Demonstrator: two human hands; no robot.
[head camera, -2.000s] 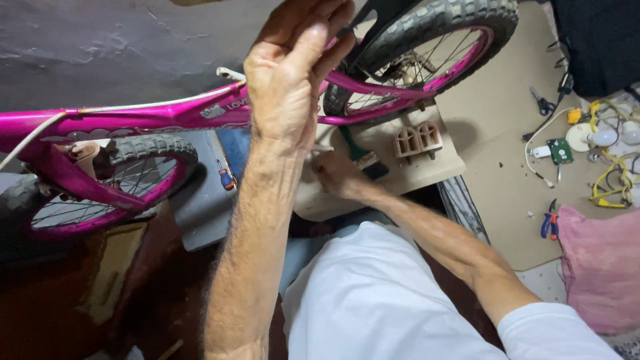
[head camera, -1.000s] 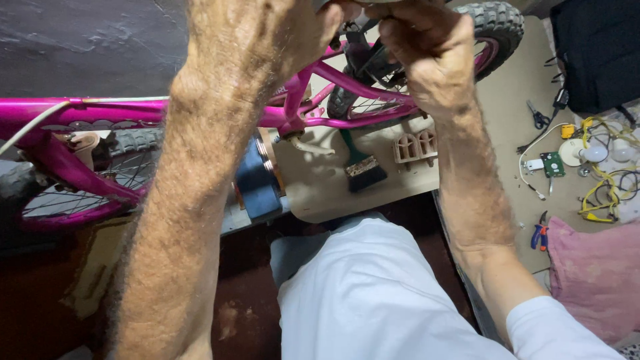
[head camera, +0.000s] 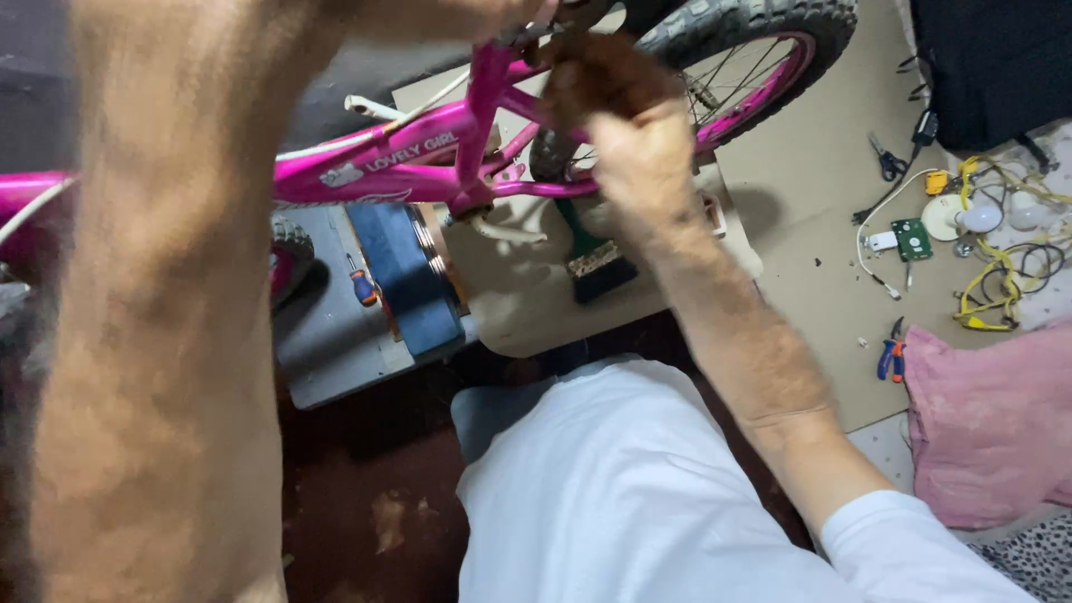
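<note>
A pink bicycle frame (head camera: 410, 159) with a white cable along its tube crosses the upper view. My left hand (head camera: 444, 18) is at the top edge, near the upper end of the seat tube; its fingers are mostly cut off. Close beside it, my right hand (head camera: 628, 117) is blurred, with its fingers bent at the top of the frame, in front of the knobbly tyre (head camera: 754, 33). What either hand grips there cannot be made out. A brush (head camera: 599, 264) with dark bristles lies on the board below the frame.
A screwdriver (head camera: 362, 285) lies left of a blue block (head camera: 406, 280). On the right are scissors (head camera: 888, 157), a green circuit board (head camera: 911, 239), a light bulb (head camera: 981, 216), yellow wires (head camera: 988, 293), pliers (head camera: 893, 352), a pink cloth (head camera: 988, 427) and a black cloth item (head camera: 997, 67).
My right hand has risen from beside the brush to the top of the frame, near my left hand. My left hand has moved further toward the top edge.
</note>
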